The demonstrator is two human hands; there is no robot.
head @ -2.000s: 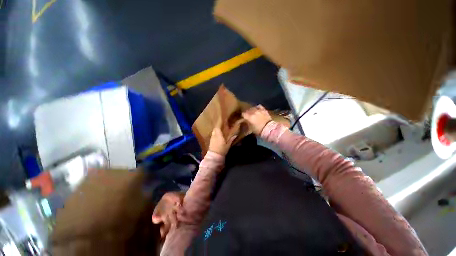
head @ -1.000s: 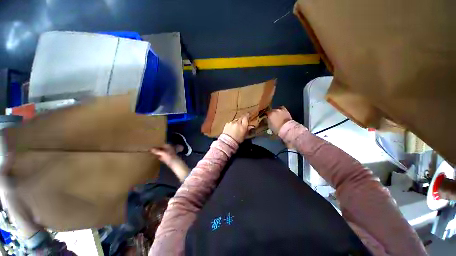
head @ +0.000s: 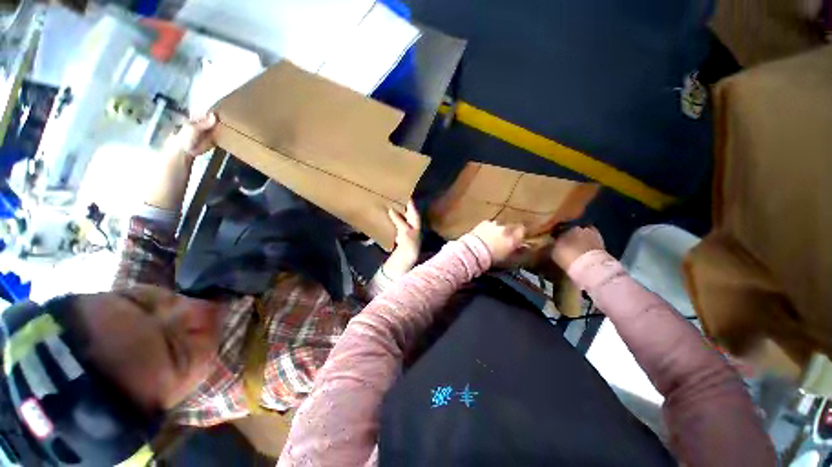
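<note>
A small tan-brown part-sewn bag body (head: pixel 511 196) with darker bands and crossing seam or crease lines is held above my lap, beyond the black apron (head: pixel 511 365). My left hand (head: pixel 502 241) grips its near edge. My right hand (head: pixel 577 244) is closed at its right near corner, touching the bunched brown material there. A brown piece hangs down below, between my hands and the apron. The fingertips are partly hidden in the folds.
At left a person in a plaid shirt (head: pixel 283 342) holds a notched brown cut panel (head: pixel 310 150) close to my left arm. A large brown tote bag (head: pixel 785 182) hangs at right, over a white machine table (head: pixel 652 260). A blue bin (head: pixel 399 87) stands beyond.
The view has swung left, showing the neighbour's head and arms. The neighbour's panel is now raised and tilted. My hands still hold the bag body, which now lies flatter and wider.
</note>
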